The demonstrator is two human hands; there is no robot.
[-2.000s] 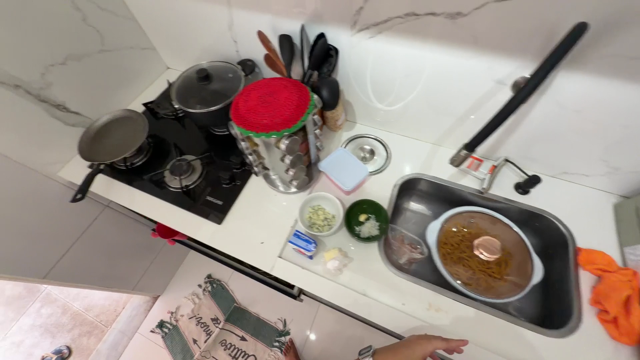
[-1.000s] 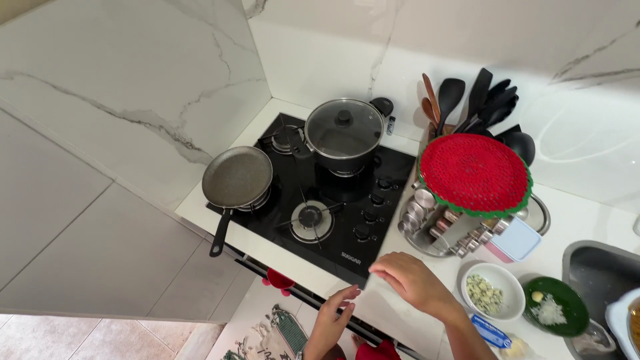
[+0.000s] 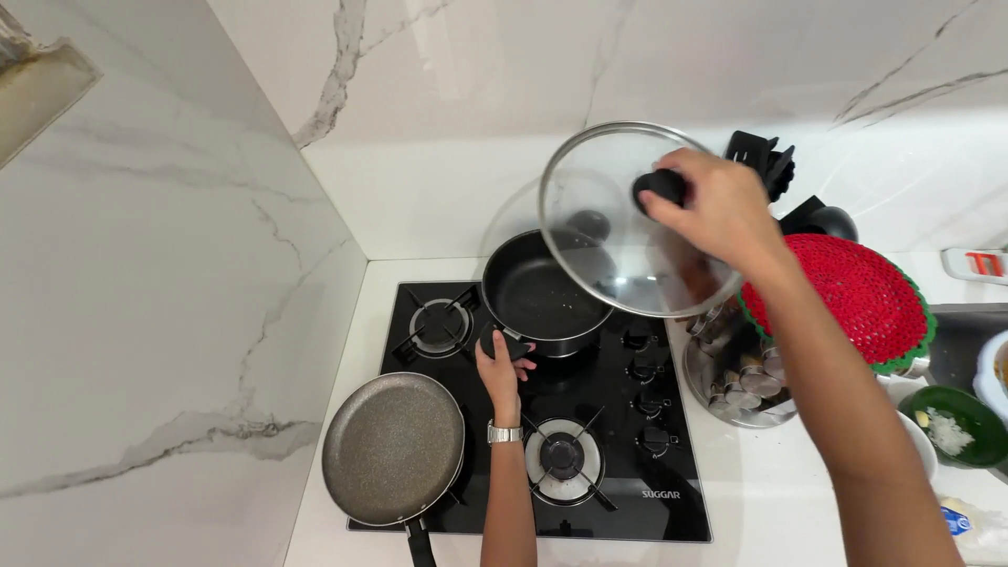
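Observation:
My right hand [image 3: 713, 205] grips the black knob of a glass lid [image 3: 598, 189], which is raised and tilted above the back right of the pot. Below it, a black pot [image 3: 543, 295] stands uncovered on a rear burner; the part of its inside that shows holds no food. My left hand [image 3: 504, 366], with a metal watch at the wrist, is closed around the pot's near side handle [image 3: 508, 344]. The lid covers part of the pot's right rim and far handle.
A speckled frying pan [image 3: 394, 449] sits front left on the black gas cooktop [image 3: 630, 504]. To the right are a spice rack [image 3: 740, 386] under a red crocheted cover [image 3: 846, 295], black utensils [image 3: 760, 161] and a green bowl [image 3: 957, 429] of chopped white food. Marble-patterned walls border the back and left.
The lid was on the pot one second ago and is now lifted off in my right hand. My left hand has moved onto the pot's handle. The view has swung left toward the cooktop.

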